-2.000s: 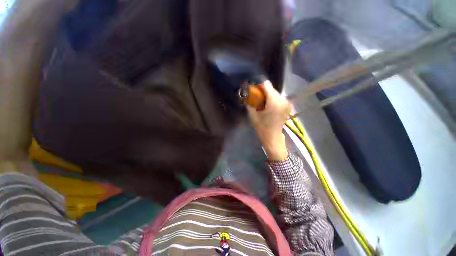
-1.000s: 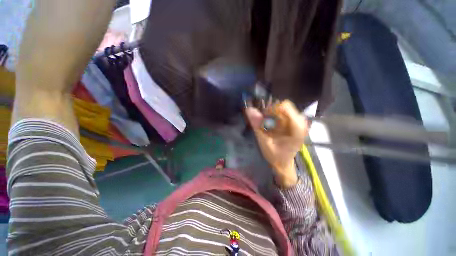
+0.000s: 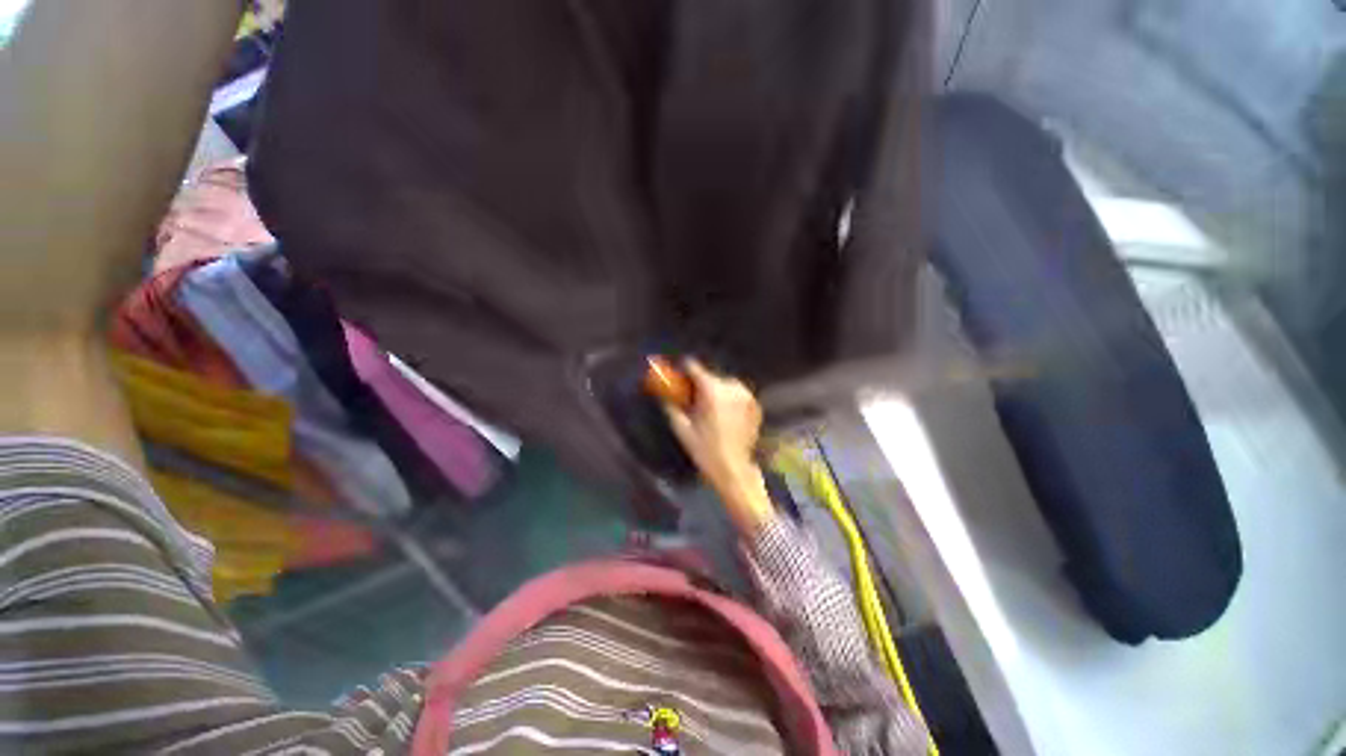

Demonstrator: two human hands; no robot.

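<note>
A large dark brown garment [image 3: 487, 192] hangs in front of me and fills the upper middle of the view. My right hand [image 3: 723, 428] is closed on the orange-brown handle of the steam iron [image 3: 669, 381]. The iron's dark body is blurred and lies against the lower part of the garment. My left forearm rises along the left edge; my left hand is out of the picture beyond the top.
Mixed-colour garments hang at left, with mustard garments [image 3: 199, 414] and a pink-purple one [image 3: 421, 414]. A navy sleeve buck [image 3: 1092, 384] stands over the white ironing table [image 3: 1284, 591] at right. The yellow steam hose [image 3: 871, 598] runs down beside the table edge.
My right hand and the iron have moved down and to the left, to the garment's lower part. The garment shows wider and lower across the view than a second ago.
</note>
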